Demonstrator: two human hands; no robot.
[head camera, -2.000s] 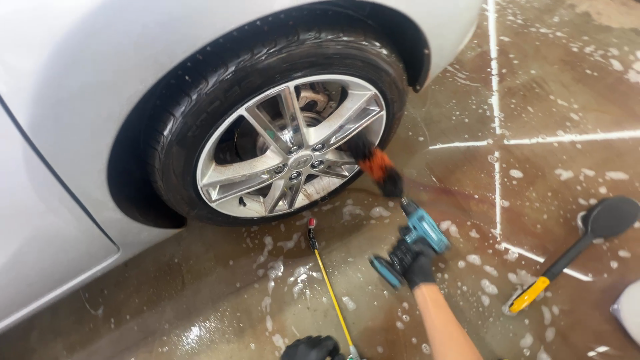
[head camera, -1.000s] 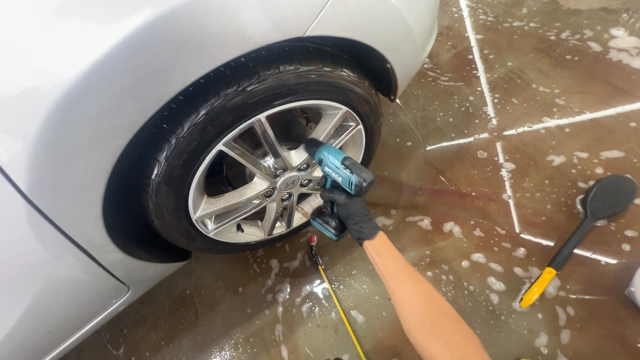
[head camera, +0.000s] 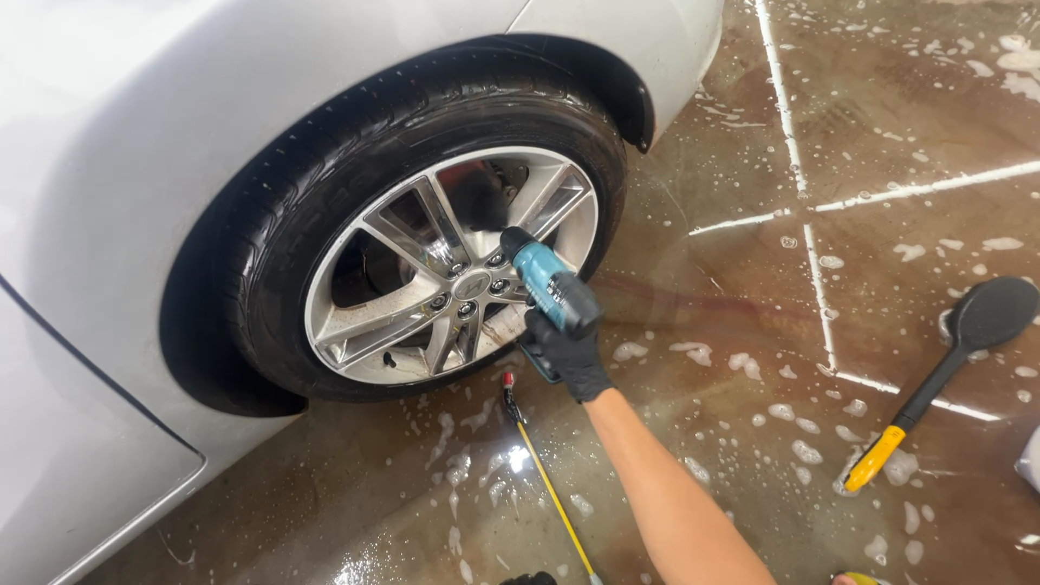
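My right hand (head camera: 569, 349), in a black glove, grips a teal and black cordless drill (head camera: 548, 280) in front of the lower right of an alloy wheel (head camera: 473, 286). The drill's nose points into the gap between upper spokes; the brush on it is mostly hidden behind the spokes, with a dark blur showing there. Around the wheel is a wet black tire (head camera: 301, 211). At the bottom edge a small dark part of my left hand (head camera: 530, 579) shows, near the lower end of a thin yellow rod (head camera: 556, 496); its fingers are cut off by the frame.
The silver car's body (head camera: 106, 203) fills the left side. A black long-handled brush (head camera: 926, 390) with a yellow grip end lies on the wet, foamy floor at right. A white object (head camera: 1030, 459) shows at the right edge, and a small yellow-green thing (head camera: 861, 578) at the bottom.
Two seconds ago the drill was right of and below the wheel, its orange and black brush in view. My right hand has brought it up to the wheel, and the brush has gone between the spokes.
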